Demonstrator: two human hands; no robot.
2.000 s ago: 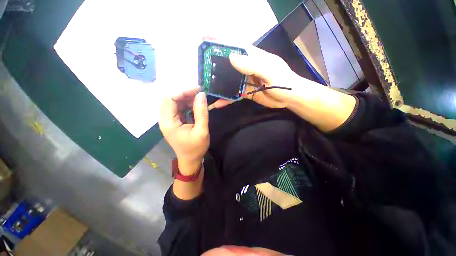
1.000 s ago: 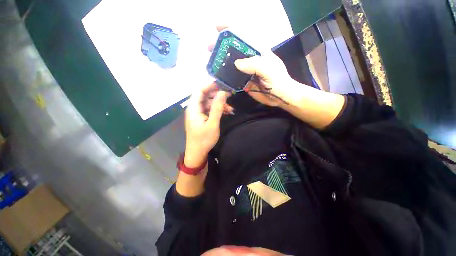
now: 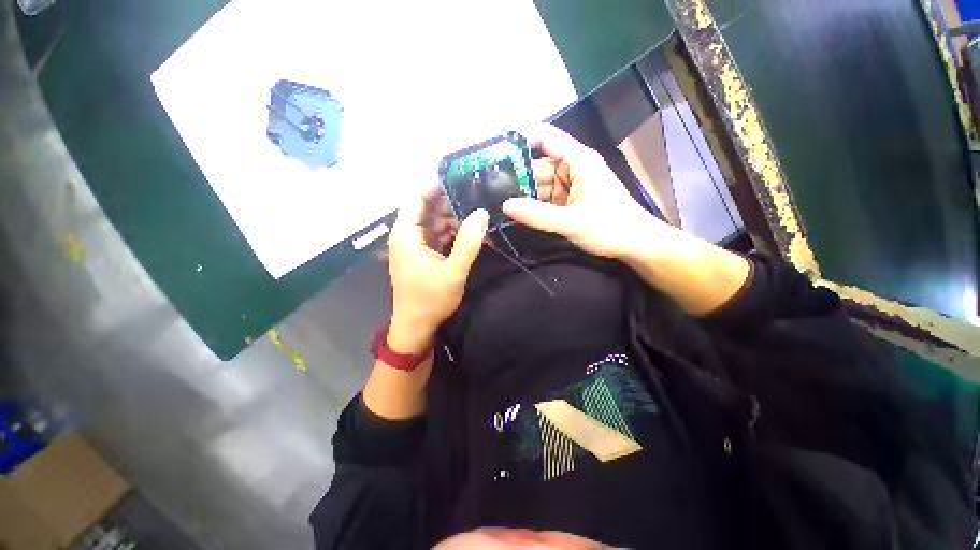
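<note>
A blue-grey housing with a green circuit board (image 3: 464,165) inside is held up over the near edge of the white sheet. A dark square (image 3: 489,191) covers much of the board. My left hand (image 3: 435,252) holds the housing at its left side, thumb at the lower edge. My right hand (image 3: 575,199) holds its right side, thumb at the lower right corner. Thin dark wires (image 3: 522,258) hang from the lower edge towards my body. A blue-grey back cover (image 3: 312,134) lies on the sheet, with a dark round centre and a dark wire over it.
The white work sheet (image 3: 376,64) lies on a green bench top (image 3: 129,183). On the right are an open compartment (image 3: 672,156) under the bench edge and a worn metal edge (image 3: 741,129) beside a green surface (image 3: 860,140). A cardboard box (image 3: 59,489) is at lower left.
The housing has turned and tilted between my hands. My left hand now grips its side, and my right thumb has moved from the dark square to the lower edge. The wires now hang down.
</note>
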